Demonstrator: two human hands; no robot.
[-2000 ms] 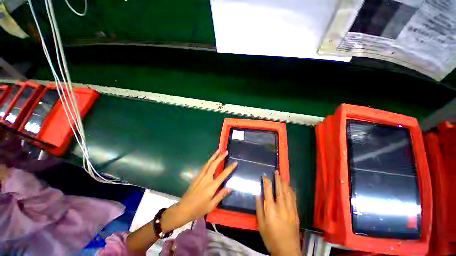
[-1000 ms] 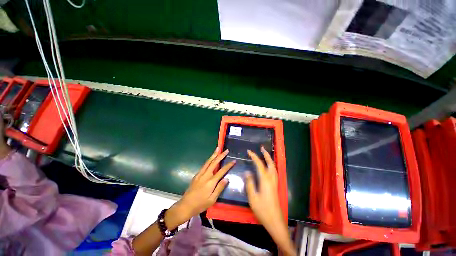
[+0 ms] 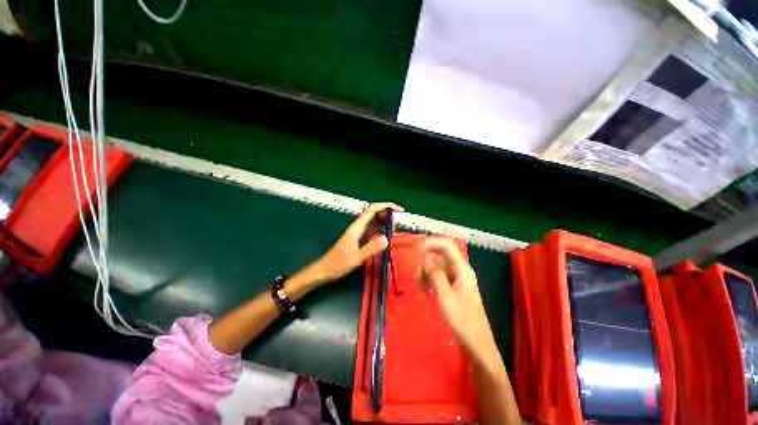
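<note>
The tablet [image 3: 380, 332] stands on its long edge, seen edge-on as a thin dark bar, along the left side of the red-orange tray [image 3: 428, 357]. My left hand [image 3: 366, 241] grips the tablet's upper end between thumb and fingers. My right hand [image 3: 449, 282] is over the tray's upper right part, fingers curled and somewhat blurred, with nothing seen in it. The tablet's screen is not visible. The tray's recess shows plain red.
Stacked red trays with a tablet on top [image 3: 615, 340] stand at the right, with more trays [image 3: 719, 349] beyond. White cables [image 3: 98, 166] hang at the left before other trays [image 3: 54, 199]. Paper sheets [image 3: 507, 75] hang ahead. A pink sleeve of another person shows at lower left.
The tablet has gone from lying flat in the tray to standing on edge at its left side. My left hand has taken hold of its upper end; my right hand has left the screen.
</note>
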